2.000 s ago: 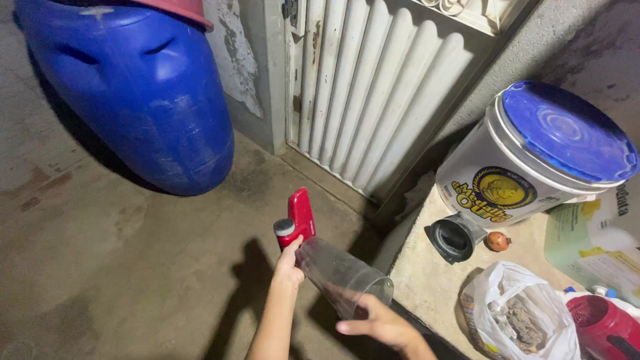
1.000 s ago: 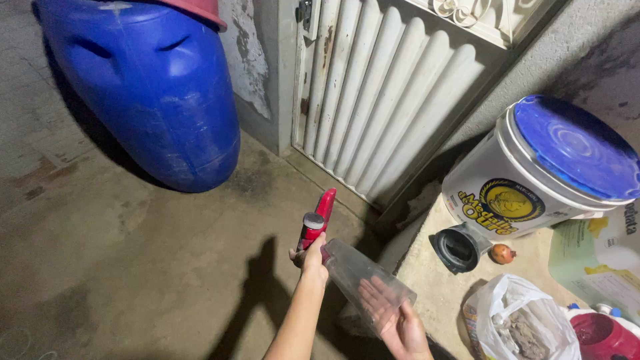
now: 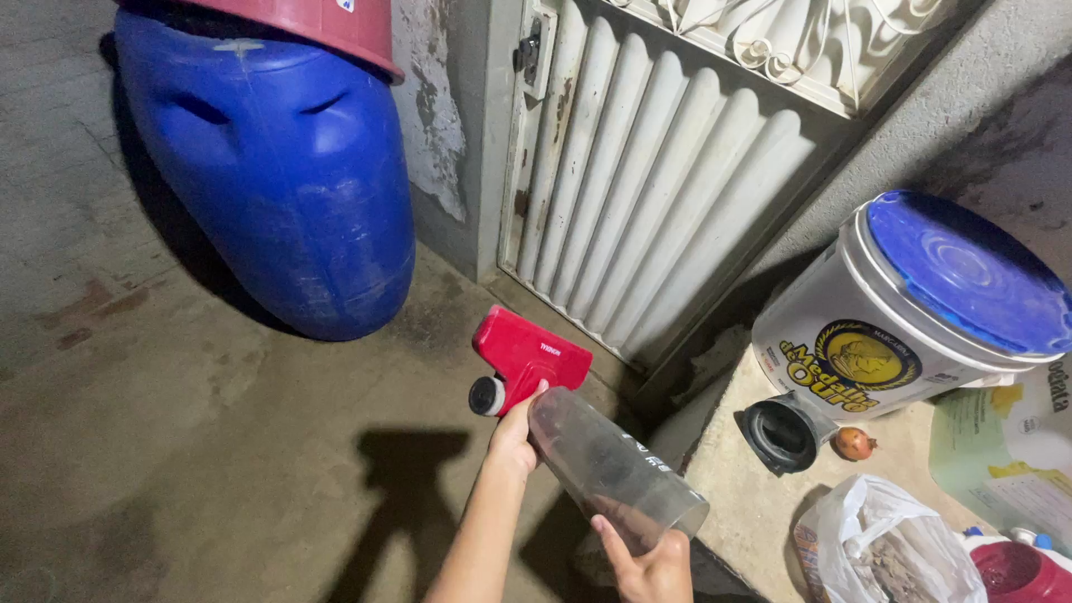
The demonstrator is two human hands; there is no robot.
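Observation:
A red plastic vacuum cleaner floor head (image 3: 536, 360) with a small dark wheel is at the near end of a clear plastic cylinder (image 3: 615, 465). My left hand (image 3: 515, 431) grips the part where the two meet; its fingers are partly hidden beneath. My right hand (image 3: 645, 561) holds the cylinder's wide lower end, thumb on the near side and the other fingers behind it. On the ledge to the right lies a dark round cup-like part with a clear rim (image 3: 780, 434), apart from both hands.
A blue drum (image 3: 293, 184) under a pink tub (image 3: 335, 25) stands at the left, near a white metal door (image 3: 645, 184). On the concrete ledge (image 3: 737, 494) are a lidded bucket (image 3: 854, 327), an onion (image 3: 854, 444), a plastic bag (image 3: 888, 536), a jug (image 3: 1005, 452) and a red container (image 3: 1009, 574).
The red head has turned so that its broad side shows. My right hand, open against the cylinder one second ago, is now closed around its lower end.

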